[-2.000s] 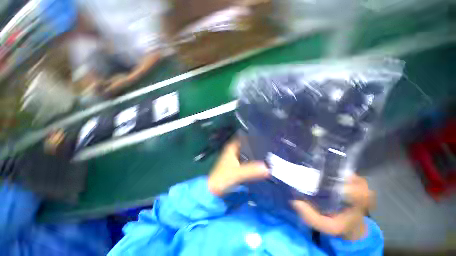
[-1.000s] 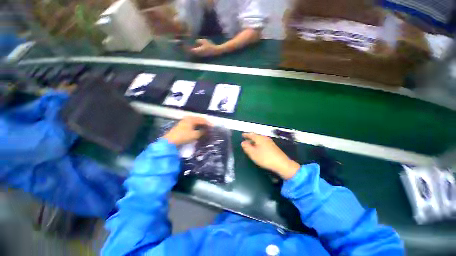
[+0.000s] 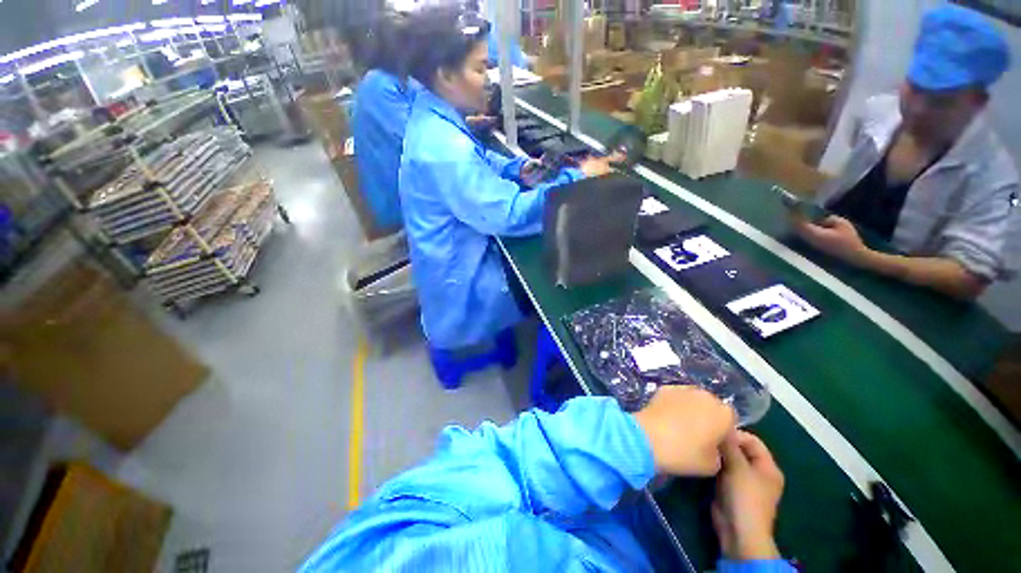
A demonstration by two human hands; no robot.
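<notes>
A clear plastic bag [image 3: 610,336] of dark cables with a white label lies flat on the green side worktable. My left hand [image 3: 685,431] is curled at the bag's near end. My right hand [image 3: 748,492] is against it, fingers bent and fingertips meeting. Whether they pinch the bag's edge or something small is hidden. On the green conveyor belt [image 3: 896,431], black gift boxes [image 3: 733,273] sit in a row with white manuals [image 3: 773,310] between them. Loose dark cables [image 3: 884,513] lie at the pale rail, lower right.
A dark upright panel [image 3: 593,232] stands just beyond the bag. A worker in blue [image 3: 448,202] sits further along the table. Another person [image 3: 929,168] across the belt holds a phone. White boxes [image 3: 717,132] stand beyond the belt. Brown cartons [image 3: 106,347] are on the floor at left.
The view has swung left along the line. The bag was lifted in both hands, then on the table with my hands apart; now my hands are together at its near end.
</notes>
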